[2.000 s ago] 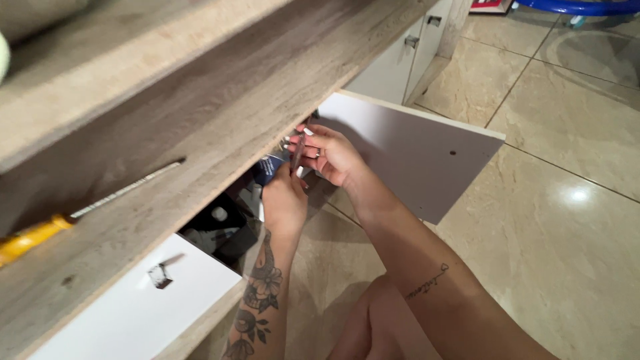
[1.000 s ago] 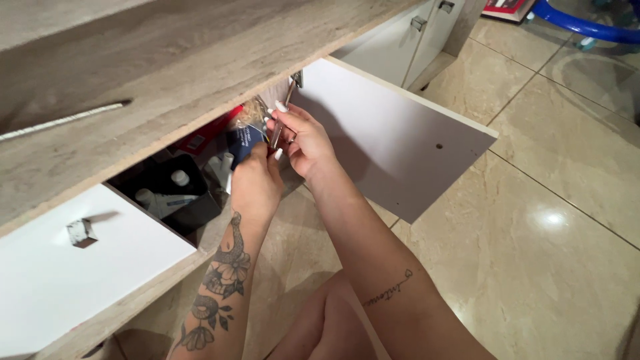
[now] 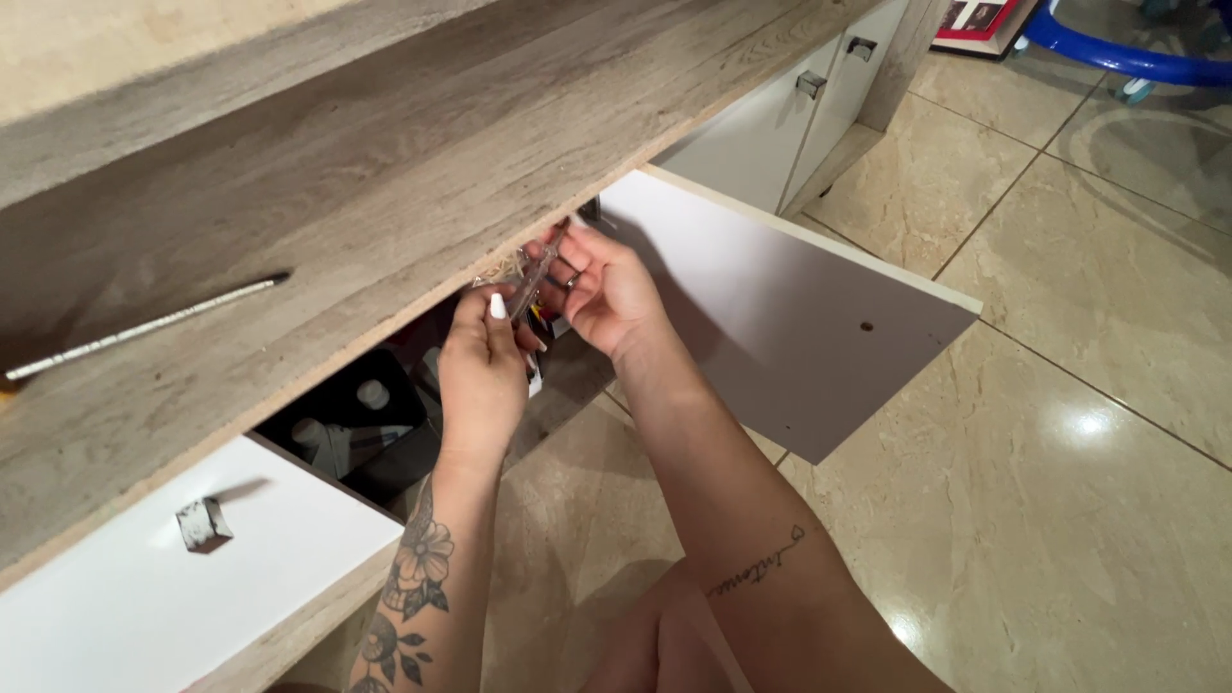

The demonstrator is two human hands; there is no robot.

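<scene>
Between my two hands, just below the front edge of the wood-grain cabinet shelf (image 3: pixel 404 279), is a thin, dark, elongated object (image 3: pixel 537 277), blurred, perhaps a tool. My left hand (image 3: pixel 486 356) pinches its lower end between thumb and fingers. Around its upper part curl the fingers of my right hand (image 3: pixel 611 289), near the hinge side of the open white cabinet door (image 3: pixel 789 308). Behind the fingers, pale strands in clear wrapping (image 3: pixel 500 265) show in part. The hinge (image 3: pixel 589 209) is mostly hidden.
A long metal shaft (image 3: pixel 144 327) lies on the shelf at left. A black bin (image 3: pixel 385 414) with bottles stands inside the cabinet. At lower left is a white door (image 3: pixel 192 568) with a metal knob (image 3: pixel 202 525). A blue tubular base (image 3: pixel 1126 58) rests on the tiled floor (image 3: pixel 1078 385).
The dark blue packet seen by my left hand in both earlier frames no longer shows there. Both hands stay together at the cabinet opening, around the thin object.
</scene>
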